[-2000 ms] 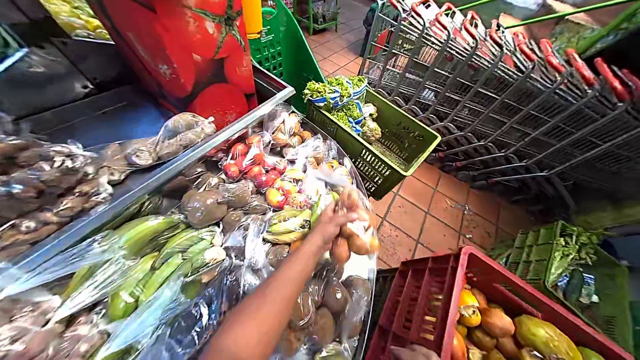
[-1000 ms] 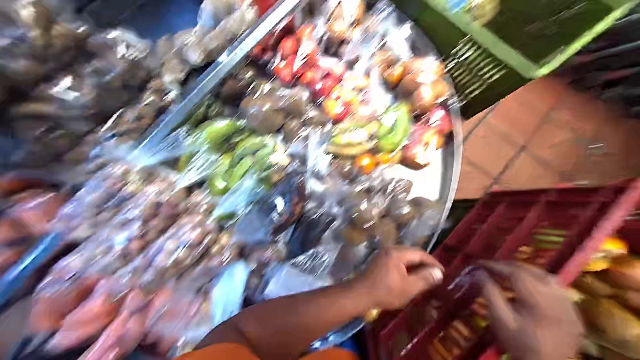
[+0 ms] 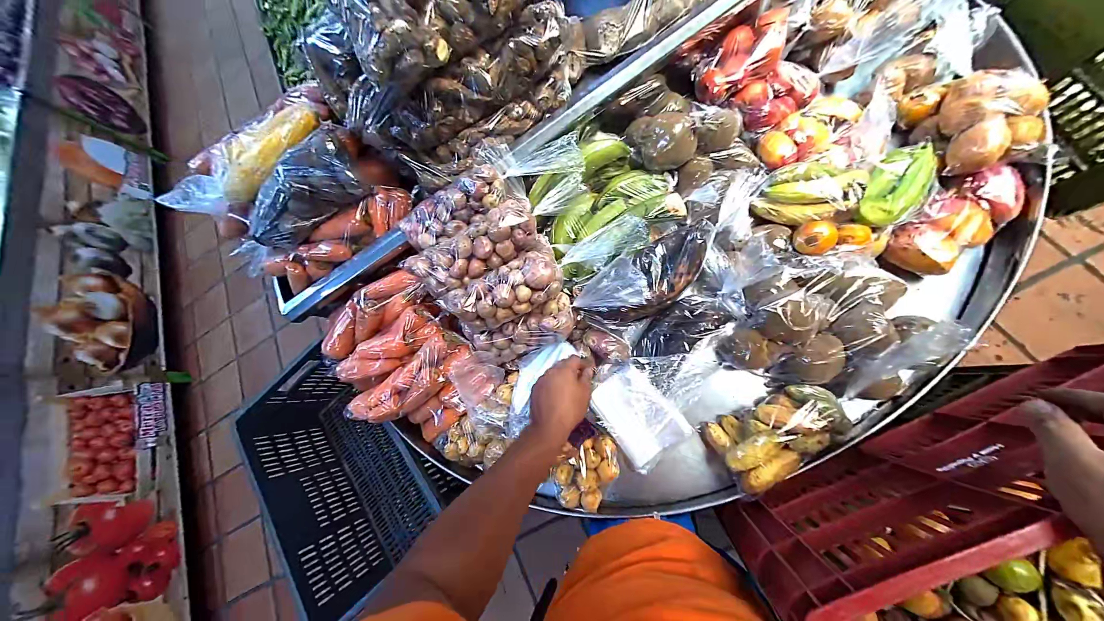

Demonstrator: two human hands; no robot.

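Note:
My left hand (image 3: 559, 398) is at the front of a round metal tray (image 3: 690, 496), its fingers closed at the edge of pale folded plastic bags (image 3: 533, 379). A stack of clear plastic bags (image 3: 640, 416) lies just right of it. Bagged small potatoes (image 3: 500, 267) sit beyond the hand, bagged carrots (image 3: 405, 354) to its left and small yellow produce (image 3: 586, 473) below it. My right hand (image 3: 1069, 457) is at the right edge, partly cut off, over a red plastic crate (image 3: 923, 483); its fingertips are on or near the crate, and its grip is not clear.
Bagged green plantains (image 3: 604, 194), tomatoes (image 3: 759, 82) and round brown produce (image 3: 811, 345) fill the tray. A metal divider (image 3: 604, 95) crosses it. A dark plastic crate (image 3: 328, 483) stands at the lower left. Mixed fruit (image 3: 1009, 586) lies at the lower right, and a printed produce panel (image 3: 103, 431) at far left.
The view has swung left over the tray. My left hand has moved from the tray's right front edge to the pale plastic bags. My right hand remains by the red crate.

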